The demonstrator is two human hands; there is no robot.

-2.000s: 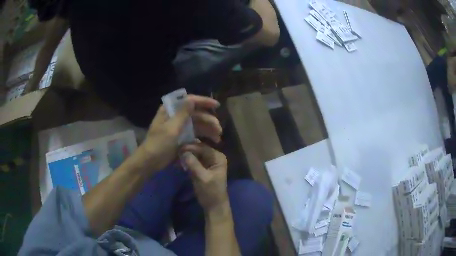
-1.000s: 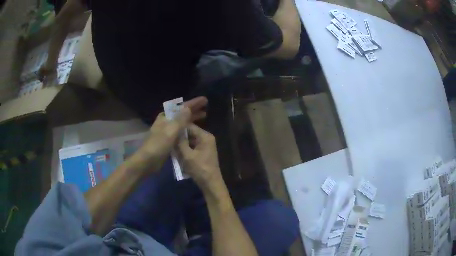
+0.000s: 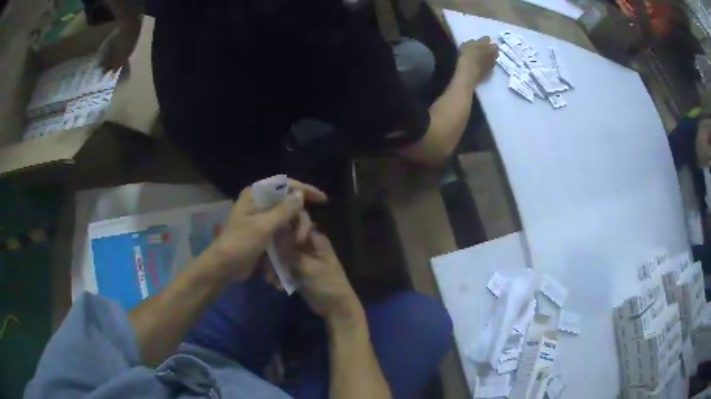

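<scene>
A long, slim white piece, perhaps a carton or inner pack, is held upright over the lap. My left hand grips its upper part, with a finger extended to the right. My right hand is at its lower part, fingers closed around its side. The print is blurred apart from a small dark mark near the top. Its middle is partly hidden by my fingers.
Paper slips and a milky sleeve lie beside a printed carton on the board. Stacked cartons stand at right. A person in black sits ahead, one hand at a slip heap. A corrugated box is at left.
The white piece and both my hands sit slightly lower than a second ago. The person ahead has stretched an arm onto the table beside the slip heap. The camera view has shifted slightly.
</scene>
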